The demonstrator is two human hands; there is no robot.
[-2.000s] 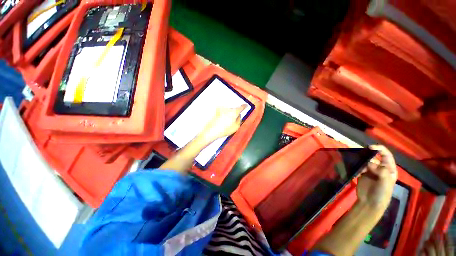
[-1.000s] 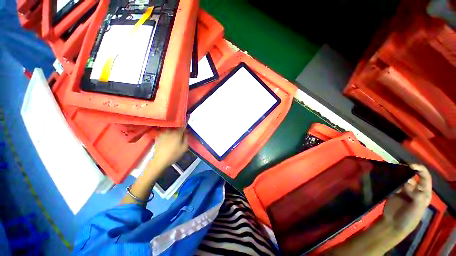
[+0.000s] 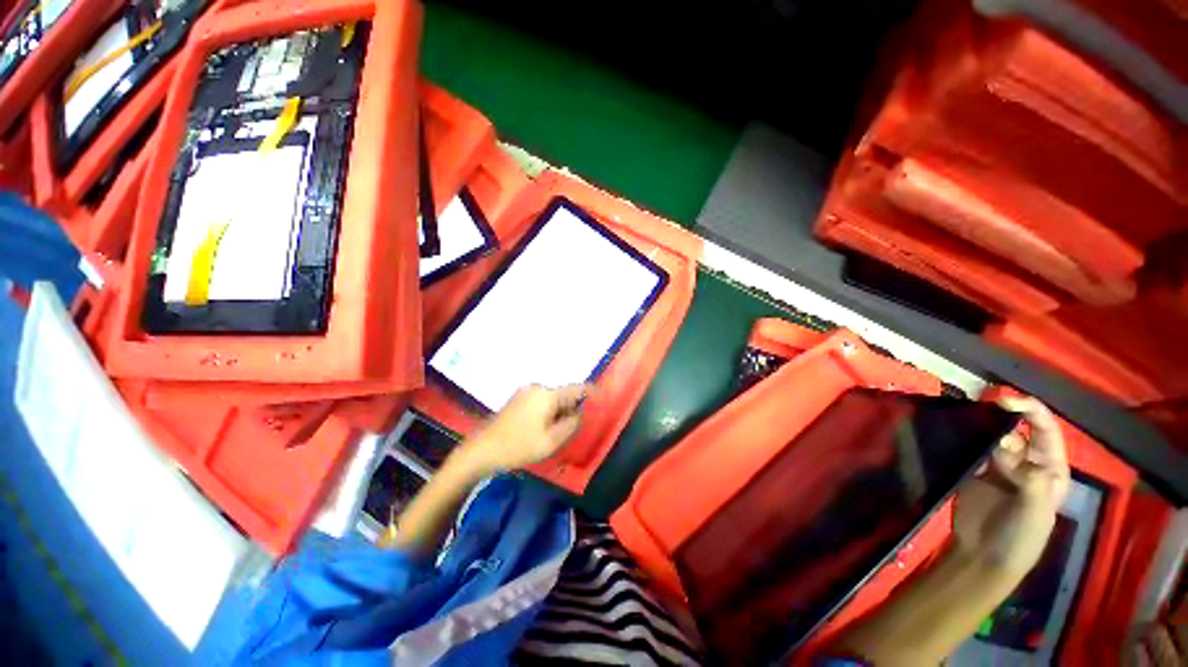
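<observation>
A tablet with a white lit screen (image 3: pixel 554 300) lies in an orange-red foam tray (image 3: pixel 672 271) in the middle. My left hand (image 3: pixel 532 427) is at the lower edge of this tablet, fingers curled and a fingertip near the screen's lower corner; it grips nothing that I can see. My right hand (image 3: pixel 1023 489) holds a dark-screened tablet (image 3: pixel 821 508) by its far right corner. That tablet is tilted up over another orange-red foam tray (image 3: pixel 710 450).
An open tablet (image 3: pixel 250 196) with yellow strips lies in a raised tray at left. Orange-red trays (image 3: pixel 990 196) are stacked at far right. A white panel (image 3: pixel 117 476) stands lower left. Another tablet (image 3: pixel 1042 573) lies at lower right. A blue sleeve (image 3: pixel 29 241) shows at the left edge.
My left hand first left the white screen for the stacked tray's lower edge, then came back to the lit tablet's lower edge. My right hand keeps holding the dark tablet. The view has shifted.
</observation>
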